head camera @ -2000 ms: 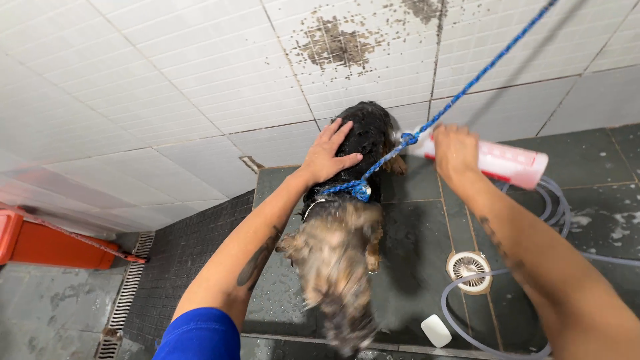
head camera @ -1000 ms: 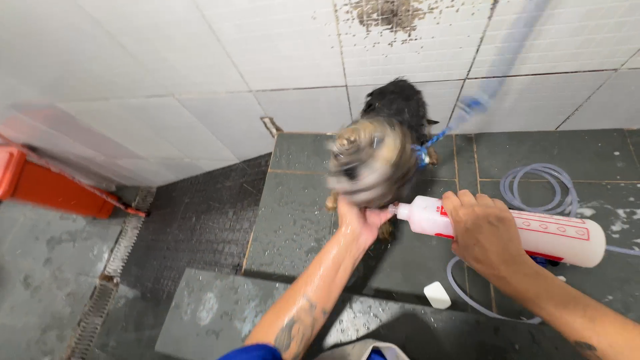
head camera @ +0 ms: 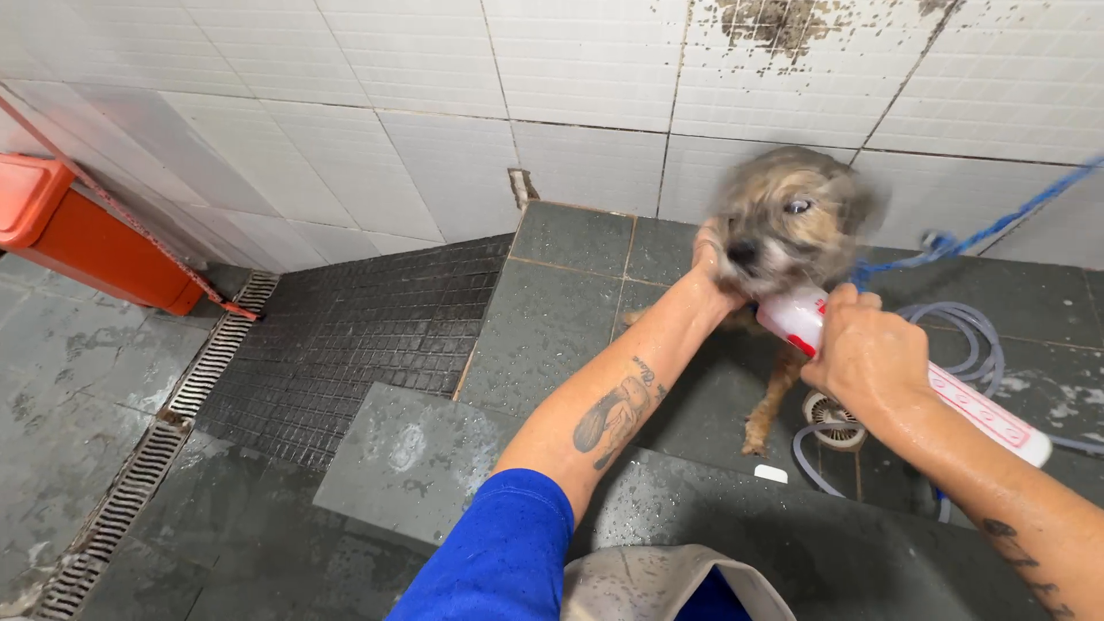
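A wet dog (head camera: 789, 216) with tan and grey fur faces me on the grey tiled platform, its head blurred. My left hand (head camera: 716, 267) is against the side of its muzzle and jaw; the fingers are partly hidden, so whether they grip is unclear. In my right hand (head camera: 871, 354) is a translucent plastic squeeze bottle (head camera: 983, 414) with red markings, its front end under the dog's chin. The bottle's tip is hidden. A blue rope leash (head camera: 1018, 211) runs from near the dog's neck to the upper right.
Clear hose (head camera: 983, 336) lies coiled behind the bottle, near a round floor drain (head camera: 833, 421). A small white object (head camera: 770, 473) lies by the platform's front ledge. At left are a black tiled ramp (head camera: 371, 328), a long drain grate (head camera: 207, 362) and an orange bin (head camera: 103, 241).
My left hand has gone from the dog's back to its muzzle. The bottle in my right hand has come to the dog's chin. The dog's head, lowered two seconds ago, is now raised.
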